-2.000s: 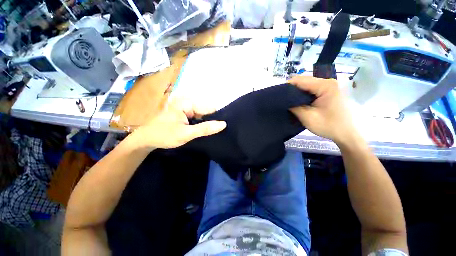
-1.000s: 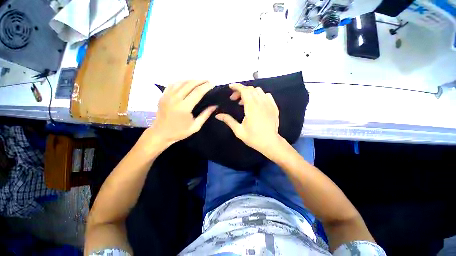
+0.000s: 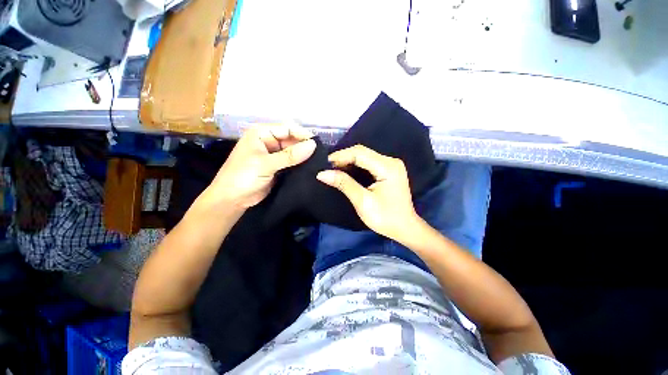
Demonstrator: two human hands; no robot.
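A black fabric panel (image 3: pixel 395 135) lies across the table's front edge and my lap, with one pointed corner on the white table. My left hand (image 3: pixel 267 161) pinches the fabric edge between thumb and fingers at the panel's left side. My right hand (image 3: pixel 377 187) is just to the right, over the cloth, thumb and index finger a little apart; whether it touches the cloth is hard to tell. More black cloth (image 3: pixel 249 278) hangs down on the left beside my lap.
The white table (image 3: pixel 315 58) has a worn brown board (image 3: pixel 179 69) at left and a smartphone-like black rectangle (image 3: pixel 575 18) at upper right. A grey machine housing (image 3: pixel 73 26) stands at upper left. A wooden stool-like object (image 3: pixel 123 196) and a blue crate (image 3: pixel 95 346) are below left.
The view has tilted down and the sewing machine head has left it. The fabric has come toward my lap and its corner now points up. My right hand no longer holds the panel's far edge.
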